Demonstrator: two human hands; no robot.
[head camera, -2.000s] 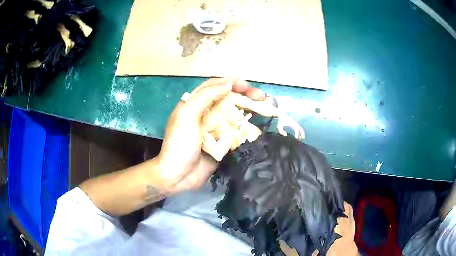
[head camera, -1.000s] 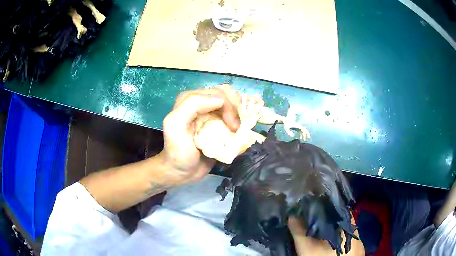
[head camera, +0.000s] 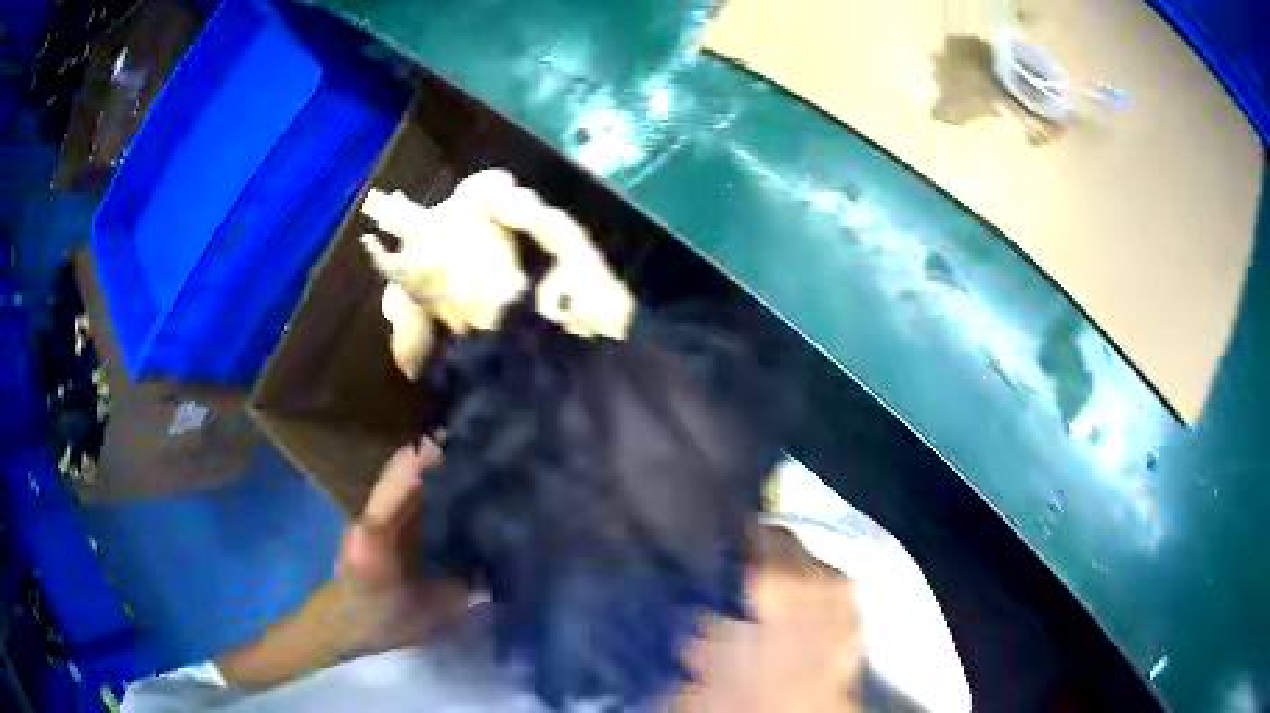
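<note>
A joined figure, beige torso and arms at the top and a bulky ragged black part below, is held up in front of me, blurred by motion. My left hand is at the left side of the black part, its inner fingers hidden behind it. My right hand is at the lower right of the black part, largely covered by it and blurred. The figure is off the table, in front of an open brown carton below the table edge.
An empty blue tote lies beside the carton at upper left. The green table runs diagonally across the right. On it lies a cardboard sheet with a whitish round dish and a brown stain.
The view has swung left toward the carton and blue tote. The figure is now more upright, torso on top. My left hand has moved from the beige torso to the black part.
</note>
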